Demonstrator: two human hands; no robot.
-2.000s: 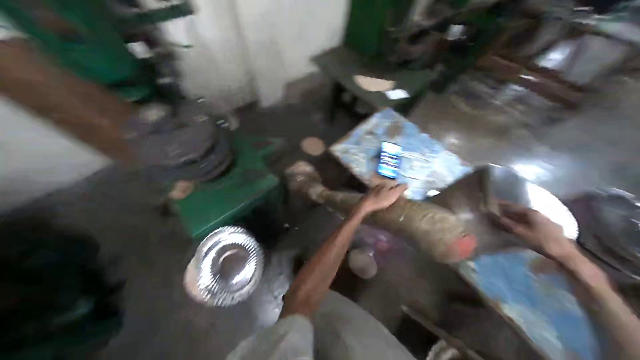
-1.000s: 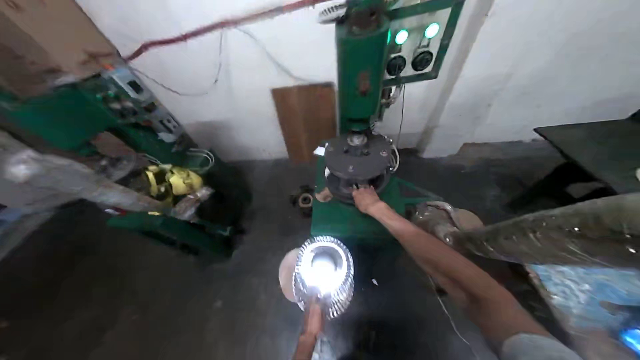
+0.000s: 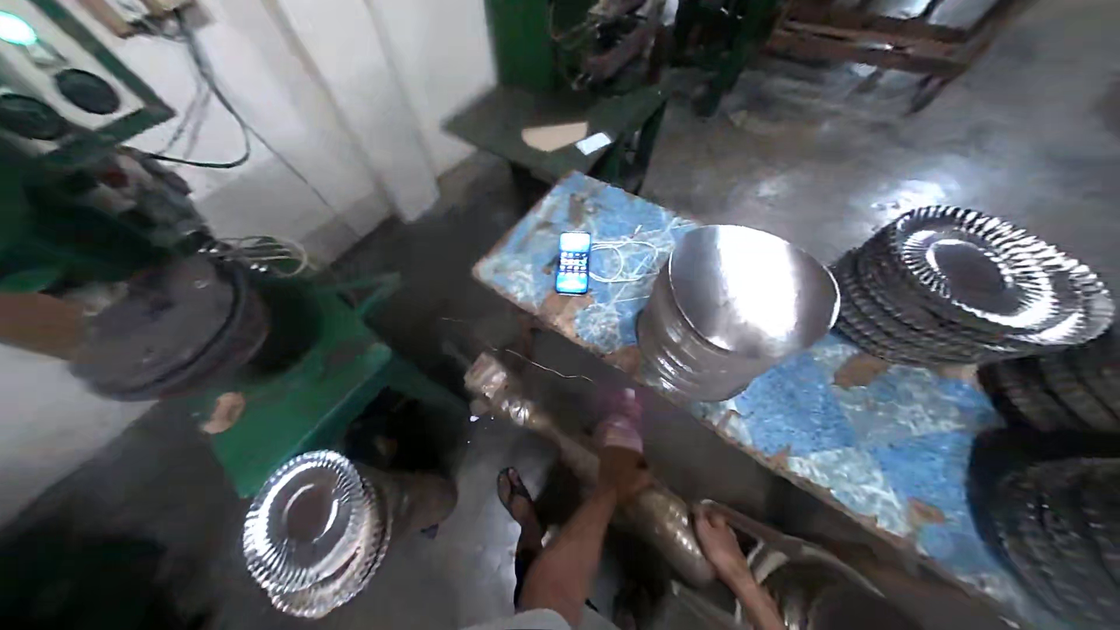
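My left hand [image 3: 623,472] reaches down by a tape-wrapped pole [image 3: 669,529], close to a blurred pinkish thing [image 3: 619,429]; its fingers are not clear. My right hand [image 3: 719,538] touches the pole's near end, beside a tape-wrapped container [image 3: 818,582] at the lower edge. A stack of shiny silver fluted plates [image 3: 306,525] stands at the lower left. On the blue patterned table stand a round container with a silvery top [image 3: 752,289] and a larger stack of silver fluted plates [image 3: 971,280]. A lit phone [image 3: 573,262] lies with a white cable.
A green press with a round dark die [image 3: 166,324] and a green bench [image 3: 280,437] are at the left. The blue table [image 3: 787,420] runs diagonally on the right, with dark round stacks [image 3: 1059,525] at its edge. Another green machine table [image 3: 560,114] stands behind.
My hands were at the press and the fluted plate stack one second ago; now both are by the wrapped pole. The view has swung right, toward the blue table.
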